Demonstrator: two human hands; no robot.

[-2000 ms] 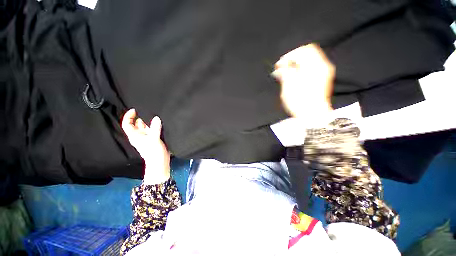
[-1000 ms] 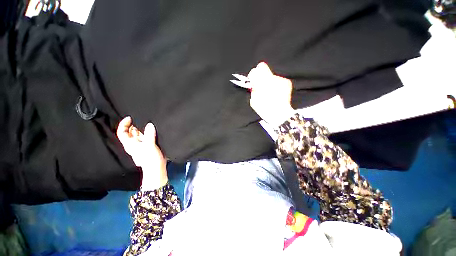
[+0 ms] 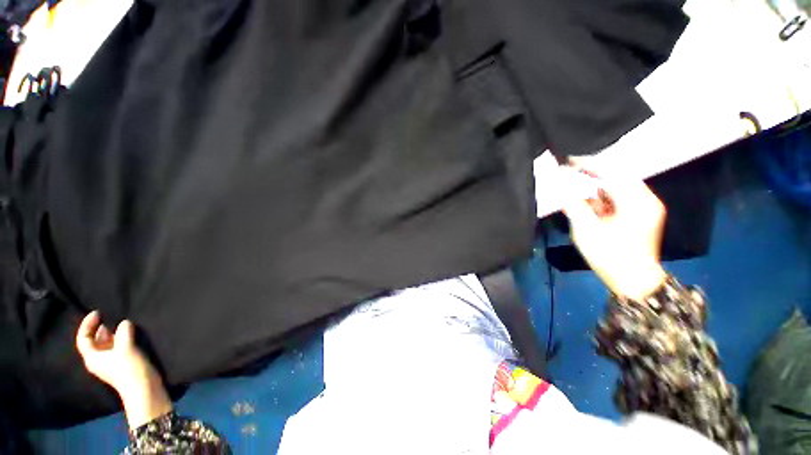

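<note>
A black jacket (image 3: 293, 178) lies spread in front of me, its lower edge running from my left hand towards the right. A pocket slit and flap show near its right side. My left hand (image 3: 116, 360) is at the lower left edge of the cloth, thumb and fingers apart; no cloth is clearly gripped. My right hand (image 3: 618, 227) is closed at the jacket's right edge, slightly blurred, fingertips by the cloth. A small reddish part, apparently the thread snips' handle (image 3: 603, 203), shows in it; the blades are not visible.
Other black jackets (image 3: 22, 355) are piled at the left, with hanger hooks (image 3: 40, 82) above. The white table top (image 3: 685, 133) shows at the right. Black cloth (image 3: 680, 218) hangs over the table's front edge. Blue floor (image 3: 578, 311) lies below, with a greenish bundle (image 3: 787, 382) at lower right.
The view has shifted. The jacket's right part has been turned, and a pocket and folds now show. My right hand has moved from mid-cloth to the right edge; the snips' blades no longer show.
</note>
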